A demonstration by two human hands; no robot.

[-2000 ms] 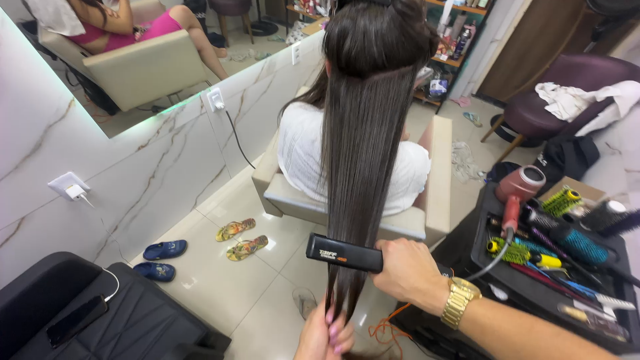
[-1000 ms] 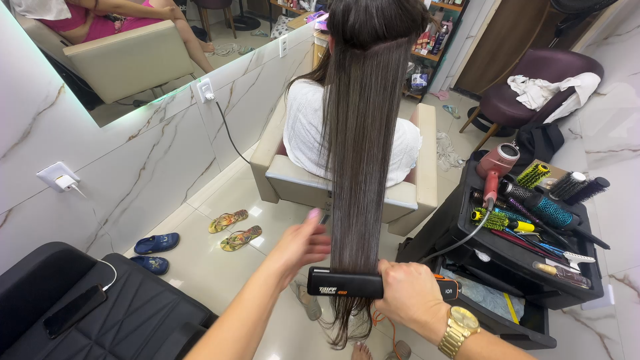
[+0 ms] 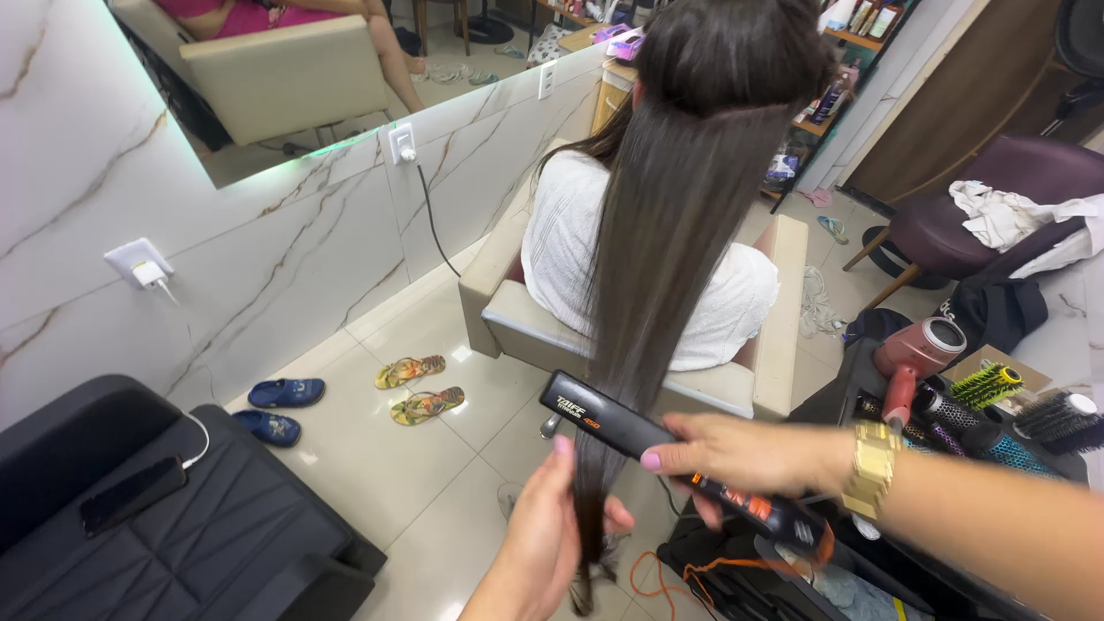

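A seated person, seen from behind with a white towel (image 3: 561, 233) around the shoulders, has long straight dark hair (image 3: 664, 233) hanging over the chair back. My right hand (image 3: 733, 457) grips a black Taiff hair straightener (image 3: 612, 423), whose plates lie across the lower part of the hair. Just below it, my left hand (image 3: 552, 526) is around the hair near its ends, thumb on one side and fingers on the other. Whether its fingers press on the strands is not plain.
A black trolley at the right holds a red hair dryer (image 3: 918, 354) and several round brushes (image 3: 987, 385). Blue clogs (image 3: 286, 392) and patterned flip-flops (image 3: 427, 405) lie on the floor. A black chair (image 3: 198, 509) bears a phone (image 3: 134, 496). An orange cord (image 3: 664, 569) trails below my right hand.
My left hand has moved from open beside the hair to around its ends. The straightener, level across the hair a second ago, now slants down to the right.
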